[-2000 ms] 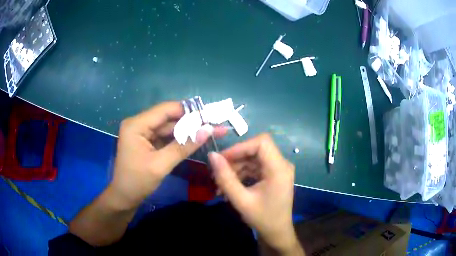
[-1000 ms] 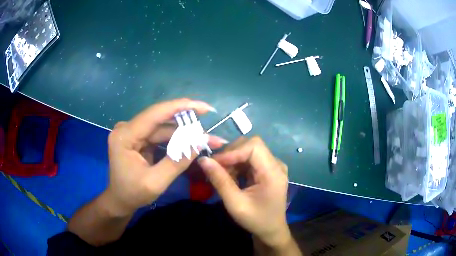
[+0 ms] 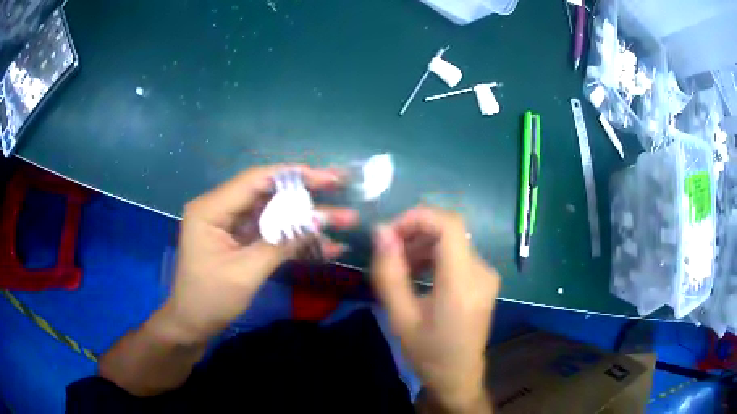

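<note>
My left hand holds a bunch of tabbed rods over the bench's near edge, stems up and white tabs fanned below. A blurred white tab shows just right of my left fingertips; whether my fingers touch its stem is unclear. My right hand is apart from the bunch, blurred, with thumb and forefinger close together; whether it holds anything cannot be told. Two tabbed rods lie close together on the green mat.
A green knife-like tool, a steel strip and a purple pen-like tool lie right. Clear bags and a lidded clear box stand far right. A speckled silvery sheet is left. A cardboard box is below.
My right hand has moved right, away from the bunch. The separate tabbed rod near my left fingertips has shifted slightly and is blurred. The whole view has shifted slightly.
</note>
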